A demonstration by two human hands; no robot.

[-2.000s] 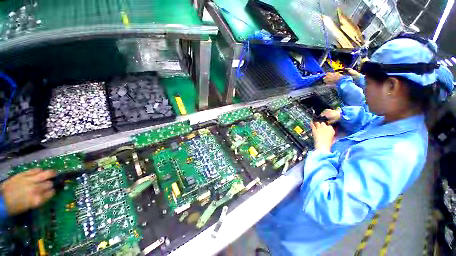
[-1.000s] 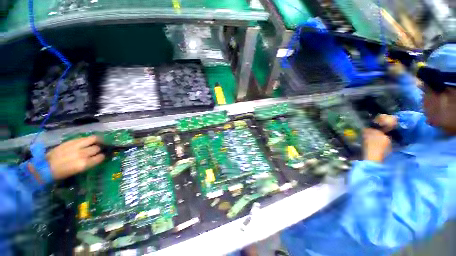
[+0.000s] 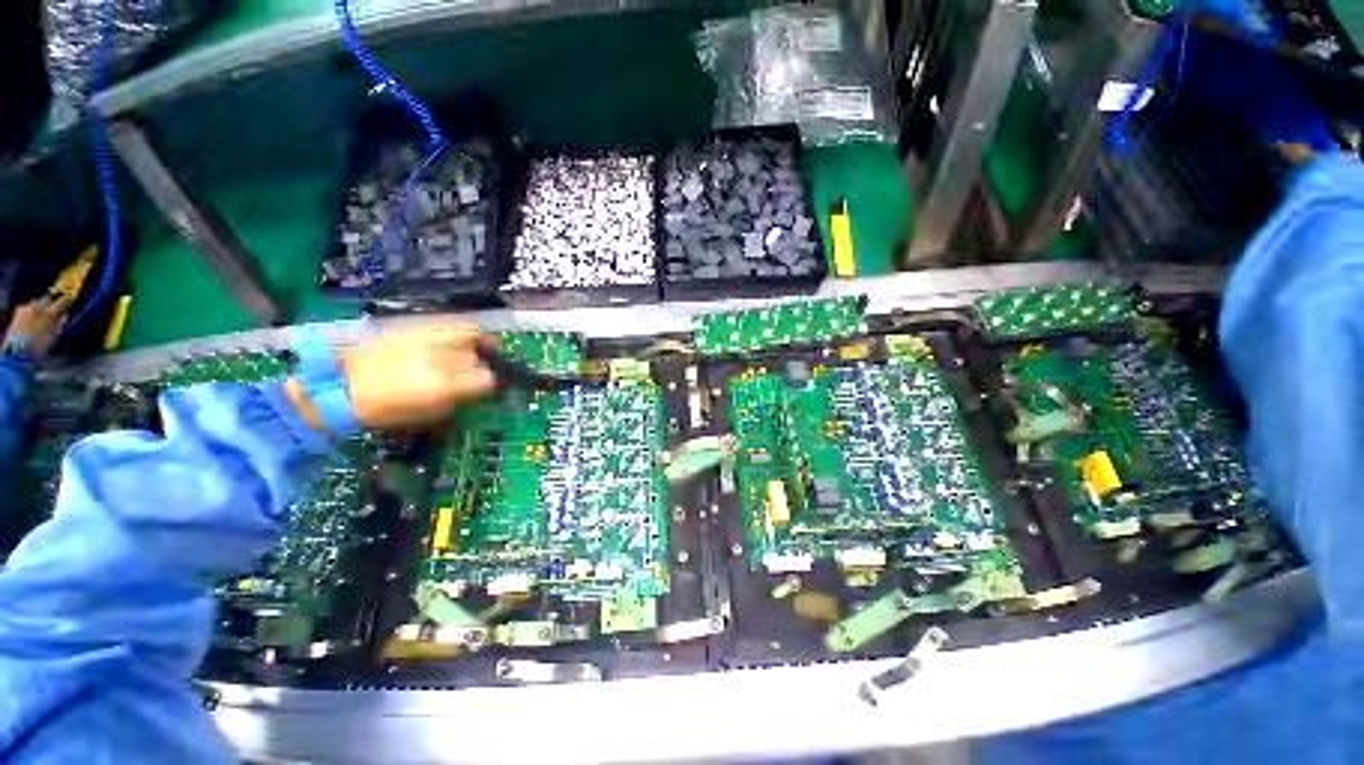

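My left hand (image 3: 412,374), bare, with a pale blue wrist strap (image 3: 322,377), is over the rear left part of a green circuit board (image 3: 613,478). Its fingers point right, beside the green panel strip (image 3: 546,353). A dark shape shows at the blurred fingertips; I cannot tell whether it is held or belongs to the carrier. The board lies in a black wave-solder pallet (image 3: 691,523) with pale green clamps at its front. My right hand is not recognisable in view.
Another populated board (image 3: 868,463) lies to the right. Bins of dark blocks (image 3: 412,217), silver-white components (image 3: 584,221) and grey blocks (image 3: 736,206) stand behind the rail. A blue sleeve (image 3: 1301,329), apparently another person's, fills the right edge. Another person's hand (image 3: 33,321) is far left.
The view has turned left, so bins and boards sit farther right. My left hand has moved closer to the board's rear strip. The neighbour's face has left the picture.
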